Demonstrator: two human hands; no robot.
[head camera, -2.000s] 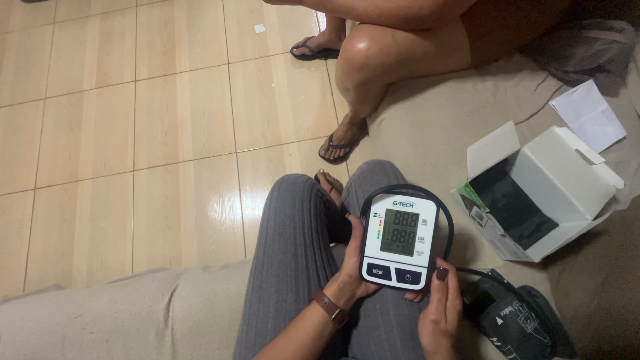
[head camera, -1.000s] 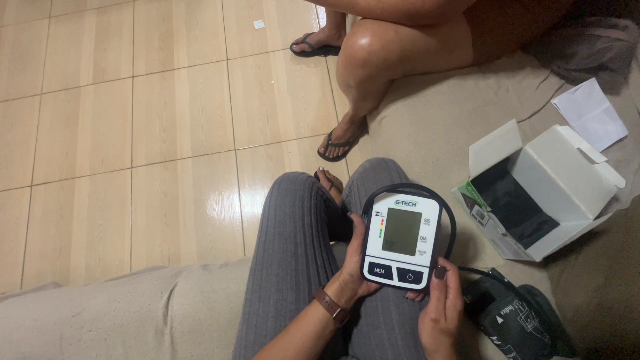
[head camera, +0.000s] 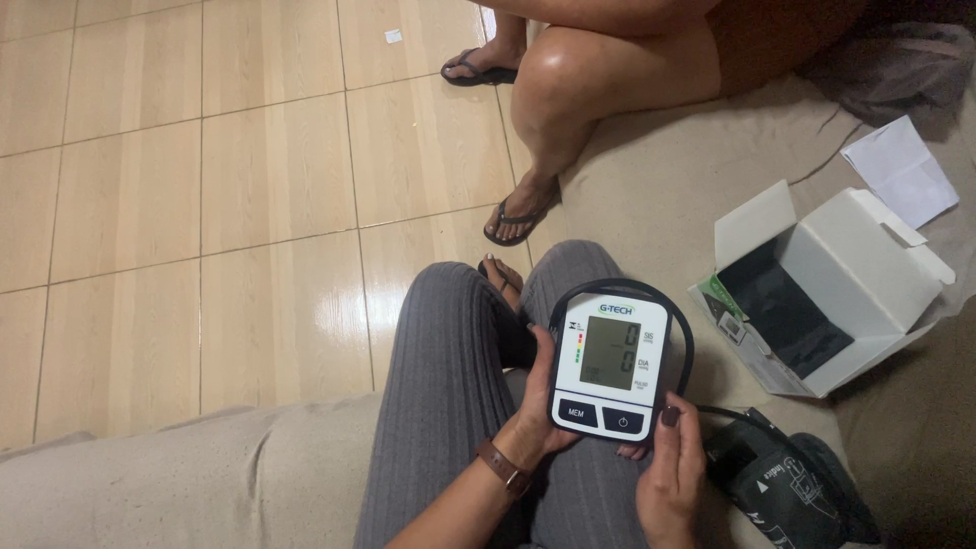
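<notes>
A white G-Tech blood pressure monitor (head camera: 608, 366) with a dark rim lies over my lap, its screen lit with zeros. My left hand (head camera: 541, 412) grips its left side, thumb along the edge, the other fingers hidden beneath. At the lower right corner, my right hand (head camera: 675, 465) holds the monitor with fingers partly under it. A black air tube (head camera: 688, 335) loops around the top and right side of the monitor. The dark arm cuff (head camera: 781, 480) rests on the couch right of my right hand.
An opened white cardboard box (head camera: 862, 267) with a dark inside stands on the covered couch (head camera: 640, 183), beside folded white paper (head camera: 900, 171). Another person's bent leg (head camera: 572, 99) and sandalled feet are ahead. Tiled floor (head camera: 274, 175) lies to the left.
The monitor's screen has gone from all segments lit, to blank, to showing zeros. Both hands have stayed in about the same place on the monitor.
</notes>
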